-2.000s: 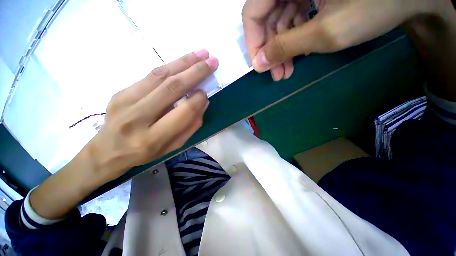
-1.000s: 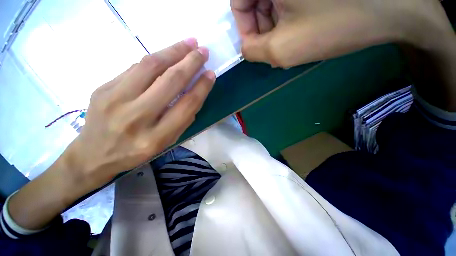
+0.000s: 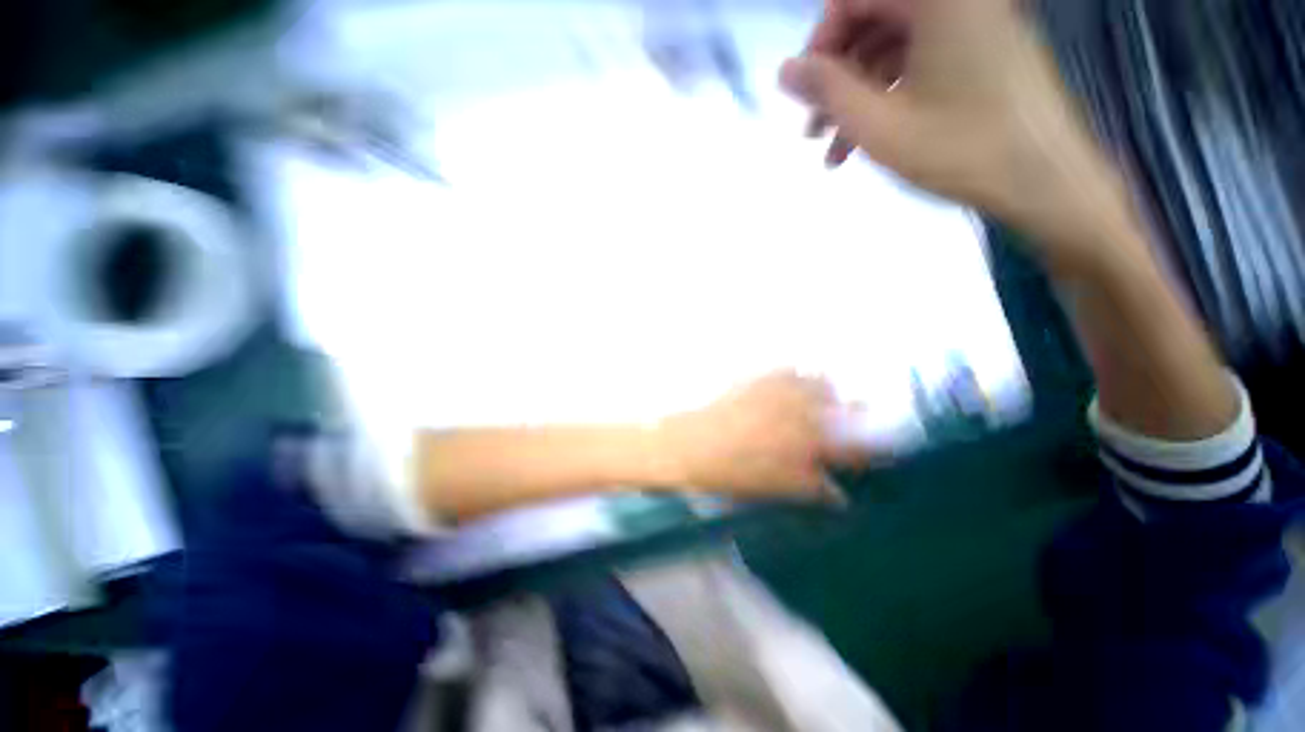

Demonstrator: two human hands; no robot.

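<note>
A large white panel [image 3: 601,286] lies on the bench, overexposed and blurred. My left hand [image 3: 766,436] rests at its near edge, the forearm crossing the panel's front; whether its fingers grip anything cannot be told. My right hand [image 3: 916,107] is raised over the panel's far right part, with fingers curled and thumb near the fingertips. Nothing can be made out between them because of blur. Small blurred parts [image 3: 952,393] show at the panel's near right corner.
A white tape roll [image 3: 215,272] with a dark centre lies on the green bench [image 3: 630,529] at left. White flat pieces [image 3: 108,472] lie nearer on the left. Blurred layered pieces [image 3: 1231,186] stand at the far right.
The view has swung, bringing the tape roll and more of the panel into sight. My right hand has lifted away from the near panel edge. My left hand has moved right along that edge.
</note>
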